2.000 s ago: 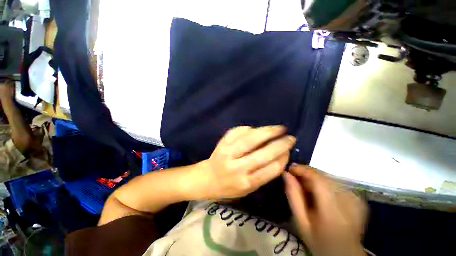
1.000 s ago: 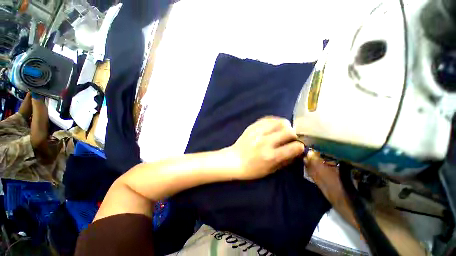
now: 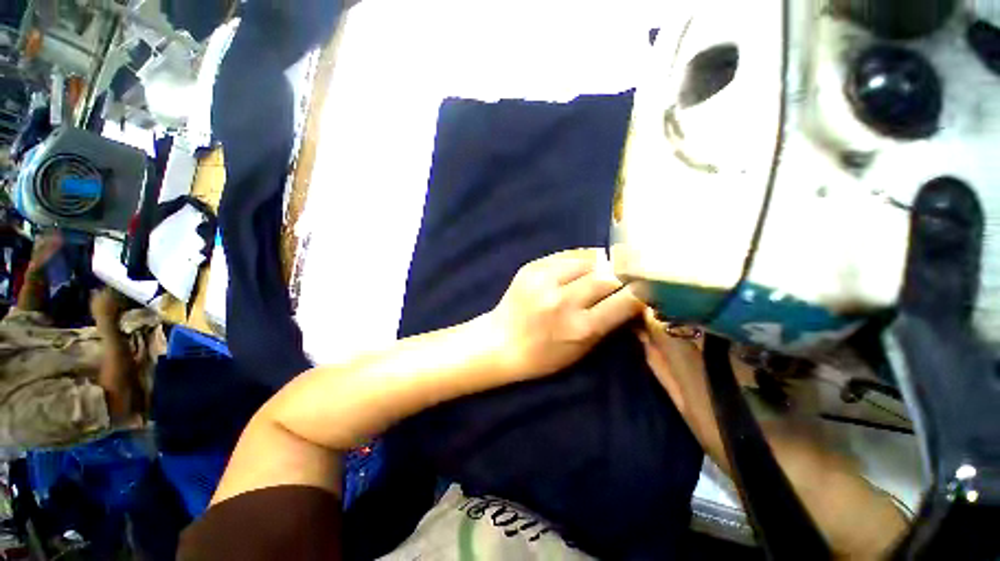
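A large dark navy garment panel (image 3: 526, 186) lies flat on the white table and hangs over its front edge toward my lap. My left hand (image 3: 565, 312) grips the panel with bent fingers close to the sewing machine head. My right hand (image 3: 669, 345) reaches in under the machine head, its fingertips close to my left fingers; the head partly hides it, and what it holds cannot be made out. The cream-white sewing machine head (image 3: 702, 186) with a teal underside covers the needle area. No zipper is visible.
Long dark stacked panels (image 3: 254, 197) drape over the left table edge (image 3: 313, 142). Blue plastic crates (image 3: 93, 449) with dark cloth stand at lower left. Another person in a beige top (image 3: 66, 373) sits at far left near a grey machine part (image 3: 82, 181). Black machine parts stand at right.
Since the first frame, both hands have moved from the table's front edge to the machine head, which now fills the right side. Since the second, the hands have stayed close together at the panel.
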